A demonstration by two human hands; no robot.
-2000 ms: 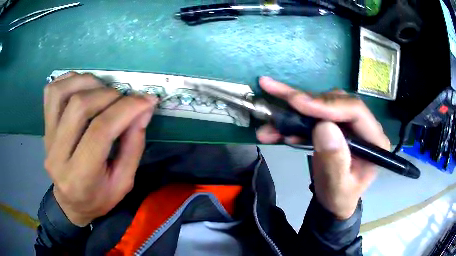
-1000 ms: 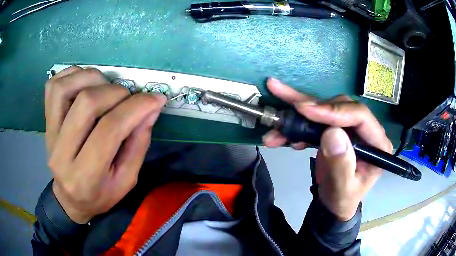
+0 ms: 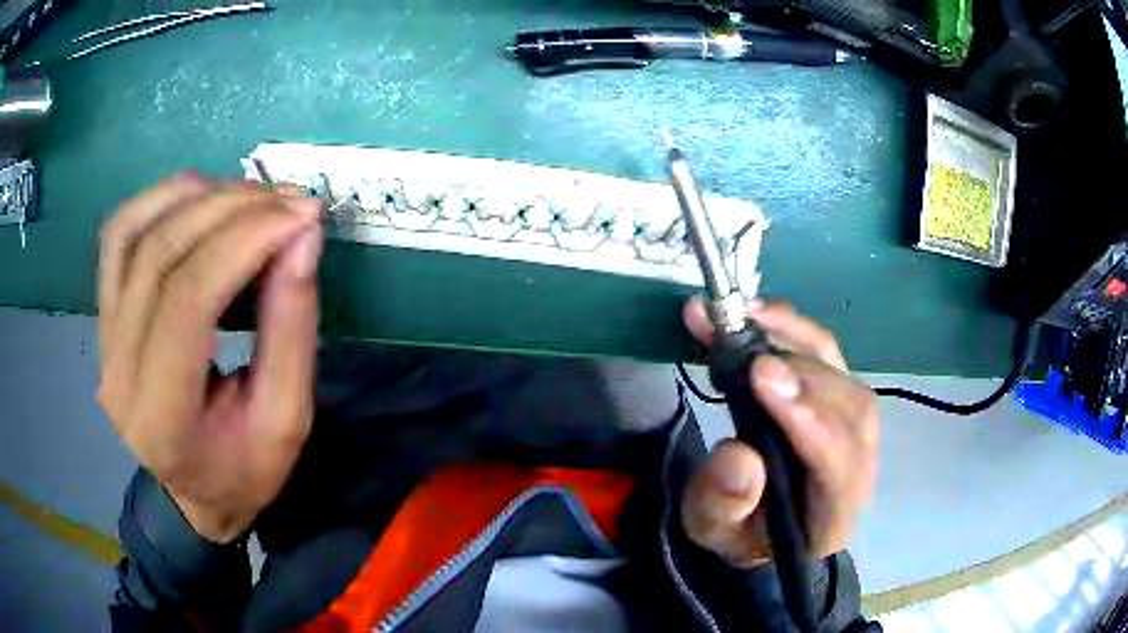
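A pale strip-shaped board (image 3: 495, 229) with a row of small joints lies flat near the mat's front edge. My right hand (image 3: 792, 433) holds the soldering iron (image 3: 703, 235) by its black handle. The iron's barrel crosses above the strip's right part, and its tip points up and away, beyond the strip's far edge. My left hand (image 3: 217, 334) is at the strip's left end, blurred, with curled fingers and thumb near its front corner. A thin strand seems to show by the fingertips, but whether the fingers grip it is unclear.
A black pen (image 3: 680, 47) lies behind the strip, with tweezers (image 3: 173, 27) at upper left. A metallic reel (image 3: 22, 93) and small grey part (image 3: 15, 192) sit at the left edge. A sponge tray (image 3: 967, 186), black iron stand (image 3: 1033, 99) and blue bin (image 3: 1076, 408) are right.
The iron has lifted off the joints and swung from pointing left to pointing away. My left hand has moved off the strip's middle, uncovering more joints. The strip shows further right in view.
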